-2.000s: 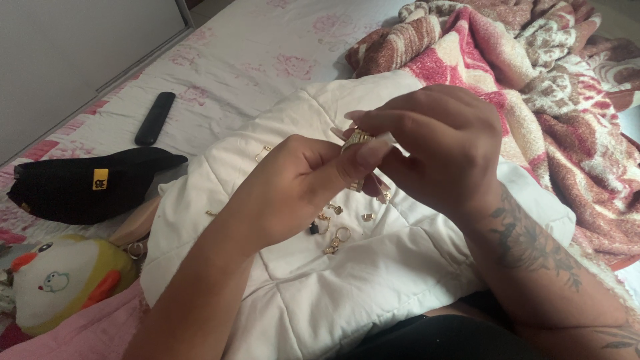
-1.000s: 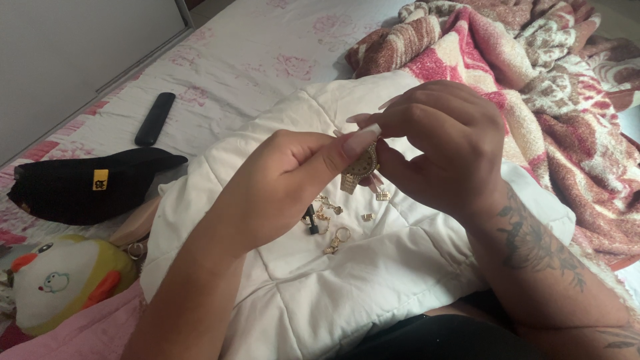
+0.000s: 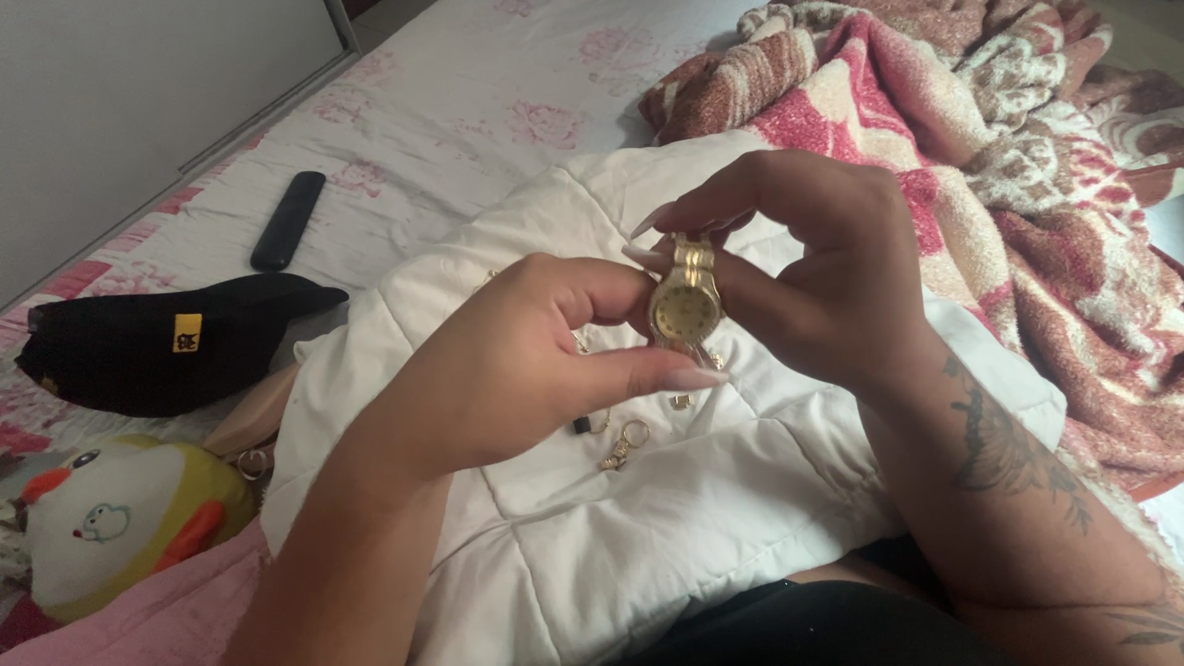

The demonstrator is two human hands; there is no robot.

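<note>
A gold-coloured wristwatch is held up between my hands, its round dial facing me. My left hand pinches it from the left and below, thumb under the case. With thumb and fingers, my right hand grips the metal bracelet above the dial. Below them, on a white quilted comforter, lie a gold ring, small gold pieces, a gold square piece and a small black item, partly hidden by my left hand.
To the left are a black remote-like object, a black cap with a yellow tag and a plush bird toy. A patterned fleece blanket is bunched at the upper right on the floral bedsheet.
The watch has turned so that its dial faces me, and my right hand has shifted onto the bracelet above it. My left thumb has moved down below the case.
</note>
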